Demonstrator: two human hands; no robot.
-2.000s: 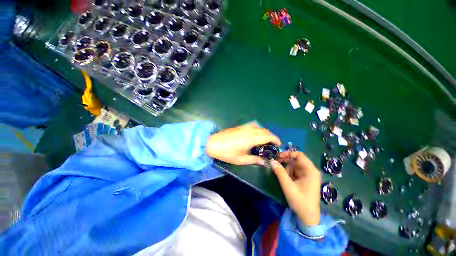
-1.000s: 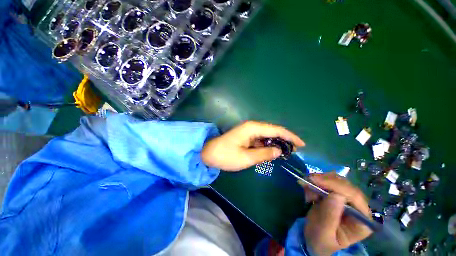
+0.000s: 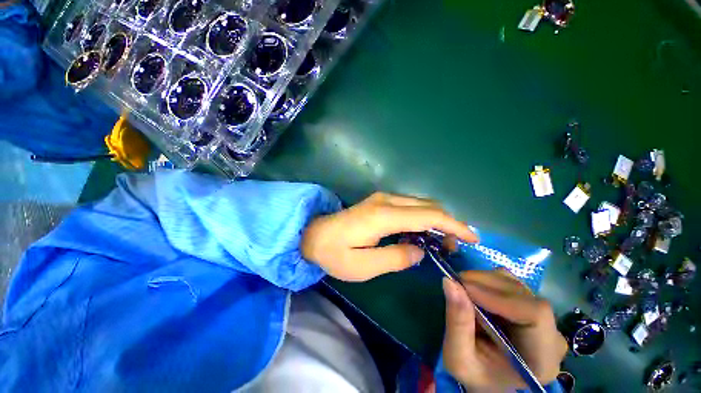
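My left hand holds a dark round watch housing between thumb and fingers, mostly hidden by them. My right hand holds long thin silver-grey tweezers like a pen, with the tips at the housing. Whether the tips grip anything is too small to tell. A blue shiny adhesive sheet with rows of small pale marks lies on the green mat, partly under both hands.
A clear blister tray of round housings stands at upper left, with gold-rimmed rings at its corner. A yellow item with a black cord lies beside it. White batteries and dark components are scattered at right.
My right hand first took up tweezers, then brought their tips in to the housing. My left hand still holds the housing, now tilted and more hidden. The whole view has shifted.
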